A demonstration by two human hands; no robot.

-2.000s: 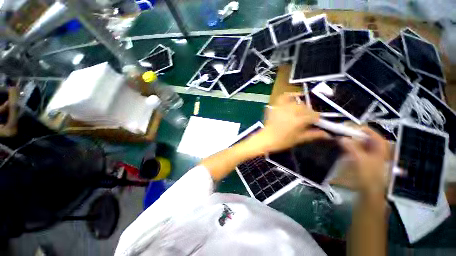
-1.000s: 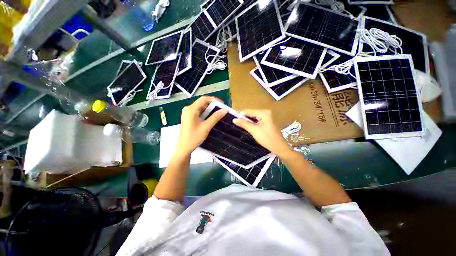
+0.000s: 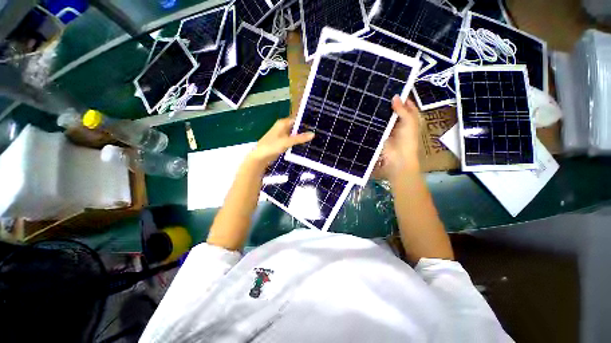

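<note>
A solar panel (image 3: 352, 107) with a dark gridded face and white frame is held up in front of me, face towards me and tilted. My left hand (image 3: 278, 142) grips its lower left edge, thumb on the face. My right hand (image 3: 402, 137) grips its right edge, with the fingers mostly hidden behind it. Another white edge shows just behind the panel's top; I cannot tell what it belongs to. A second solar panel (image 3: 311, 194) lies on the bench below it, partly covered. A white separator sheet (image 3: 218, 175) lies left of that.
Several panels with coiled white cables (image 3: 488, 45) lie at the back on the bench and brown cardboard (image 3: 435, 144). One panel (image 3: 496, 117) lies on a printed sheet (image 3: 519, 187) at right. Clear bubble bags (image 3: 593, 94) are far right. Bottles (image 3: 144, 161) and a white sheet stack (image 3: 63, 171) are left.
The held panel has been raised and turned so its full gridded face shows. My hands have moved apart, from its top edge to its left and right sides. The view has shifted slightly.
</note>
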